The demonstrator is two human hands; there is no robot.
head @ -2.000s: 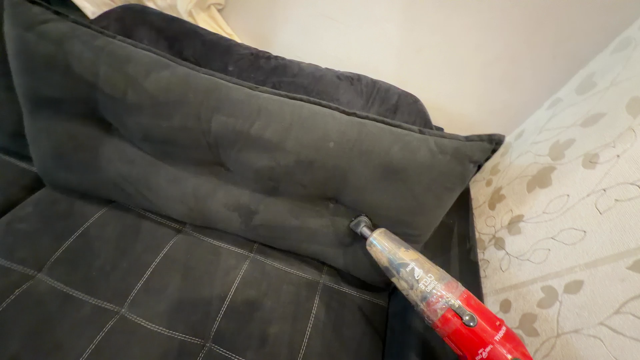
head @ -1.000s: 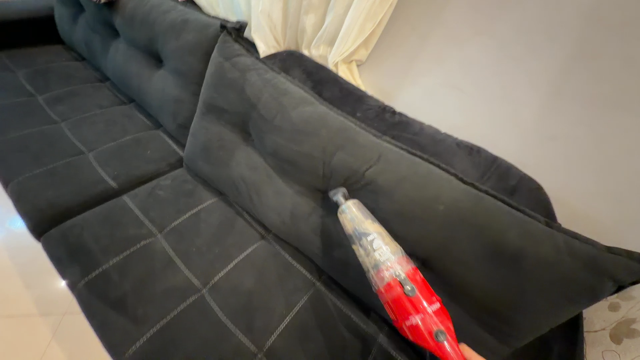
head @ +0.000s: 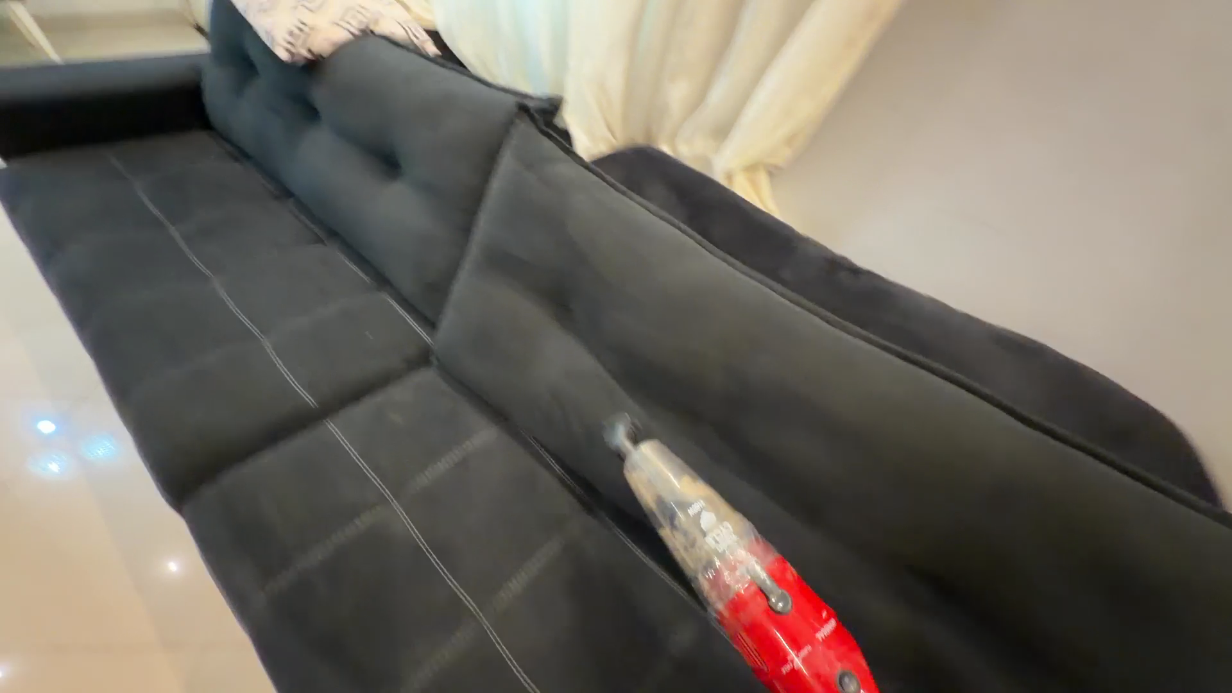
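A red handheld vacuum cleaner [head: 784, 606] with a clear dust container [head: 688, 510] reaches in from the lower right of the head view. Its small nozzle [head: 623, 435] is at the lower part of a dark back cushion [head: 770, 366]; blur hides whether they touch. Beneath lies the dark sofa seat [head: 385, 539] with pale double stitching. Greyish matter shows inside the container. Neither my left hand nor my right hand is in the frame, so the grip on the vacuum's rear end is hidden.
Another back cushion [head: 414, 144] and the armrest [head: 106, 96] lie farther along the sofa. A printed pale cloth [head: 327, 24] rests on top at the back. Cream curtains [head: 693, 77] hang behind, beside a plain wall [head: 1039, 144]. Glossy floor tiles [head: 96, 539] border the seat at left.
The view has swung left along the sofa. The vacuum's nozzle has moved from the cushion's middle to lower down near its left end. Fingertips seen at the vacuum's rear a second ago are out of frame.
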